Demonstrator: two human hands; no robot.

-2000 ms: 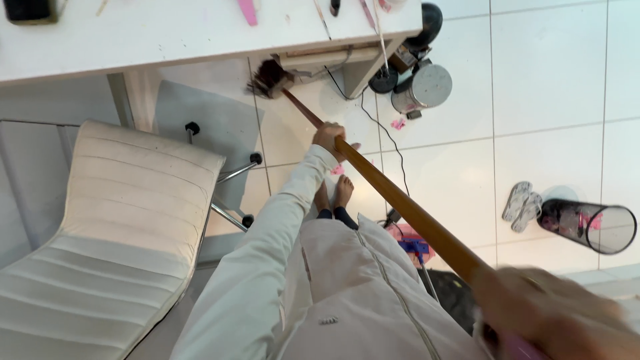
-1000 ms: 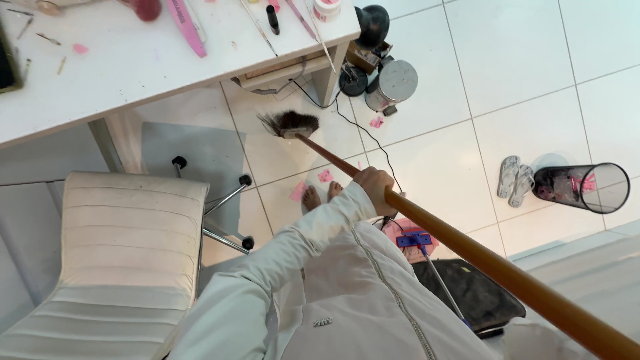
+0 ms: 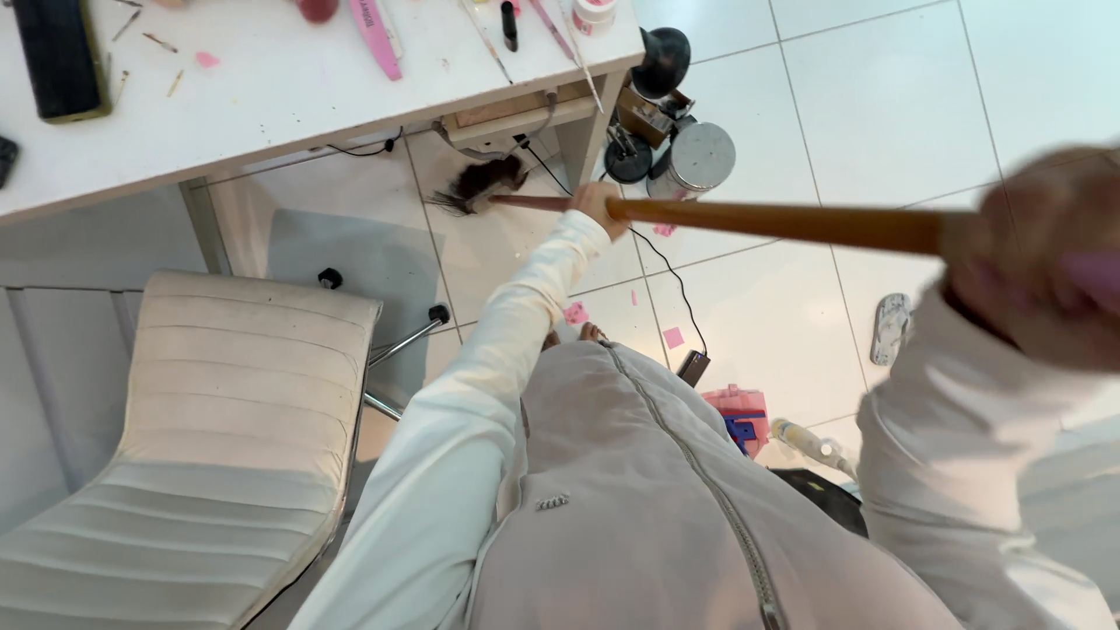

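A long wooden broom handle (image 3: 787, 222) runs almost level across the view. My left hand (image 3: 600, 210) grips it low, near the broom head (image 3: 481, 184), whose dark bristles lie on the tiles under the desk. At the right edge my right hand (image 3: 1041, 258), blurred, is closed around the upper part of the handle; something pink shows at its fingers. Pink scraps (image 3: 673, 337) are scattered on the floor, some near my feet and others beside a black cable.
The white desk (image 3: 306, 96) holds brushes and a pink nail file (image 3: 376, 39). A cream padded chair (image 3: 245, 376) is at the left. Below the desk's right end sit a metal canister (image 3: 700, 157) and a black container. A flip-flop (image 3: 891, 328) lies on the right; a bag is near my legs.
My right hand has come up into fuller view, and the handle has swung from slanted to nearly level. The broom head is now further under the desk than a second ago.
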